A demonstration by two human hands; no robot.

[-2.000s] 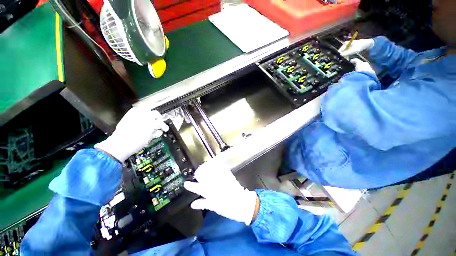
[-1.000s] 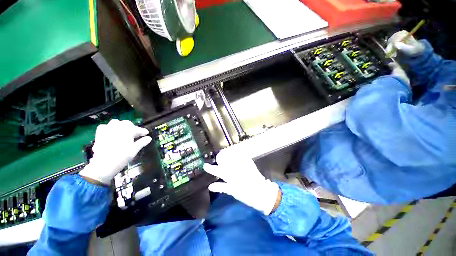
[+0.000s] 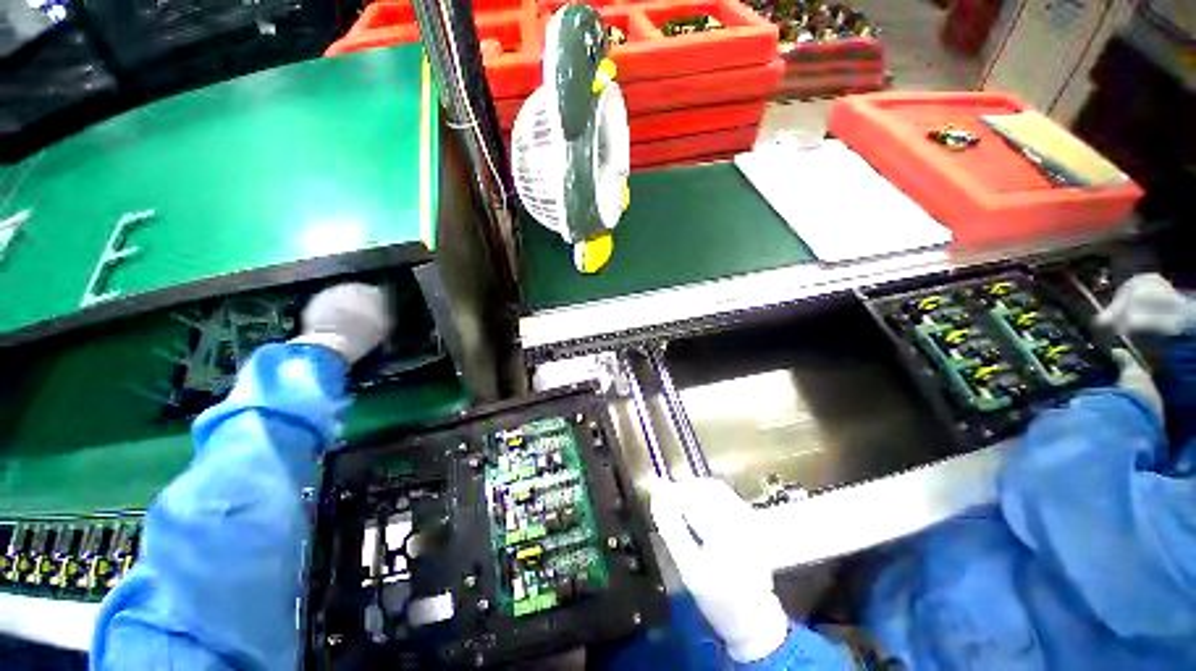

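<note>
A black solder pallet (image 3: 468,465) lies on the conveyor rails in front of me. A green PCB panel (image 3: 546,511) sits in its right half; the left half shows cut-out openings. My left hand (image 3: 349,319), white-gloved, reaches under the green shelf at the bins; its fingertips are blurred and I cannot tell if it holds anything. Tangled hold-down brackets (image 3: 226,344) fill the bin beside it. My right hand (image 3: 719,557), gloved, rests at the rail right of the pallet, fingers extended, with nothing visible in it.
Another worker's gloved hand (image 3: 1148,304) is by a second pallet with boards (image 3: 977,344) at right. A row of boards (image 3: 66,556) stands at lower left. A fan (image 3: 572,144), white sheet (image 3: 846,197) and red foam trays (image 3: 977,157) are behind. Two light brackets lie on the green shelf top (image 3: 262,157).
My left hand has left the pallet and moved up and left into the bin area. My right hand has moved off the pallet's right edge. The view has shifted, showing more of the bench.
</note>
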